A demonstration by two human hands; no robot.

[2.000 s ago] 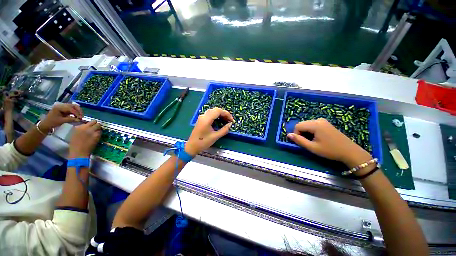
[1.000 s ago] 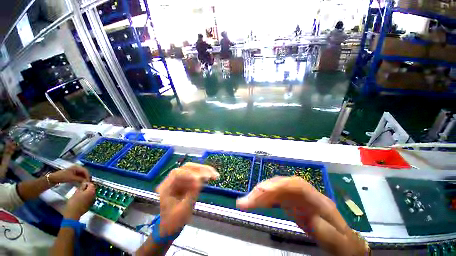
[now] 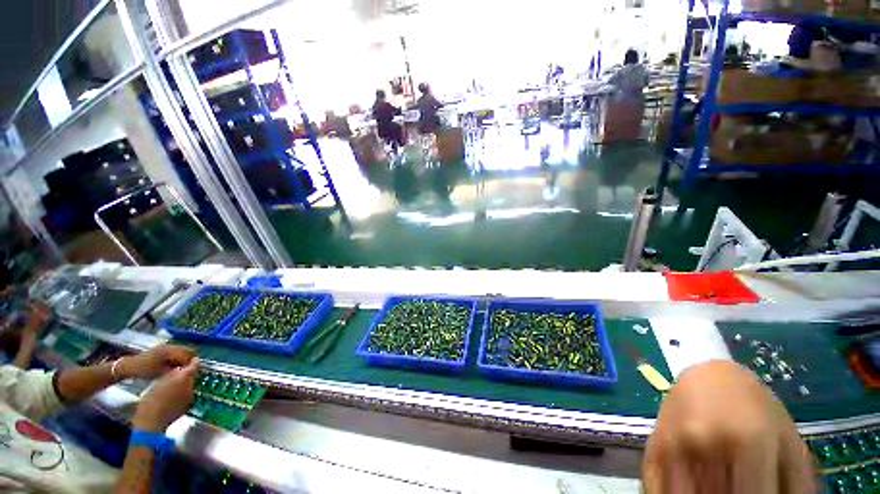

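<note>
My right hand (image 3: 728, 434) is large and blurred at the lower right, back of the hand towards me; its fingers are cut off or hidden, so I cannot tell what it holds. My left hand is not in view. Two blue bins (image 3: 546, 375) stand side by side on the green mat (image 3: 632, 338), heaped with capacitors (image 3: 421, 329). A green circuit board panel (image 3: 838, 463) shows at the lower right edge, partly hidden behind my right hand.
A neighbour's hands (image 3: 172, 378) are over another green panel (image 3: 224, 399) at left, near two more blue bins (image 3: 274, 320). Green-handled cutters (image 3: 333, 334), a pale-handled tool (image 3: 653, 375), small silver pieces (image 3: 772, 362) and a red tray (image 3: 711, 287) lie along the bench. Conveyor rails (image 3: 434, 401) run in front.
The view has tilted up from the bins. My left hand has left the picture. My right hand has moved from over the bins to the lower right, where a green panel now shows.
</note>
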